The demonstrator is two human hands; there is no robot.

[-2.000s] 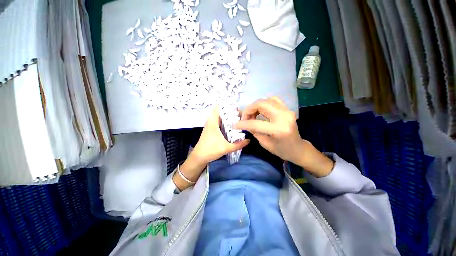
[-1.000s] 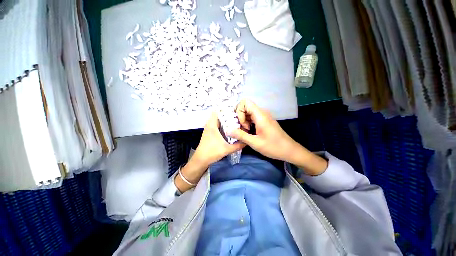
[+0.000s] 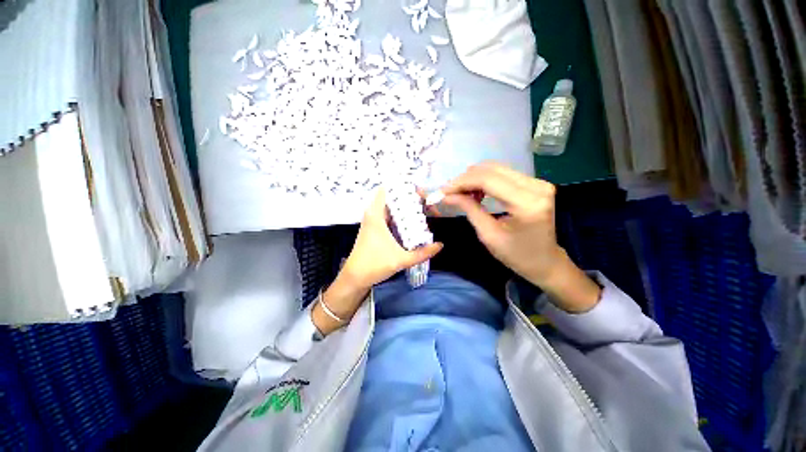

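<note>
My left hand (image 3: 378,250) is closed around a narrow white stack of parts (image 3: 410,221) just in front of the board's near edge, its lower end sticking out below the thumb. My right hand (image 3: 508,216) is to the right of the stack, pinching a small white piece (image 3: 435,197) between thumb and fingertips, close to the stack's upper end. Whether the piece touches the stack is hard to tell. A loose pile of small white crescent-like pieces (image 3: 327,115) lies on the pale grey board (image 3: 486,132).
A crumpled white cloth (image 3: 495,40) lies at the board's upper right, with a small clear bottle (image 3: 555,119) beside the board. Sheet stacks stand at left (image 3: 66,203) and right (image 3: 641,97). A white sheet or bag (image 3: 243,309) hangs below left. Blue crates (image 3: 694,291) flank my lap.
My right hand has moved from against the stack out to its right, and a small white piece now shows at its fingertips. My left hand still holds the stack.
</note>
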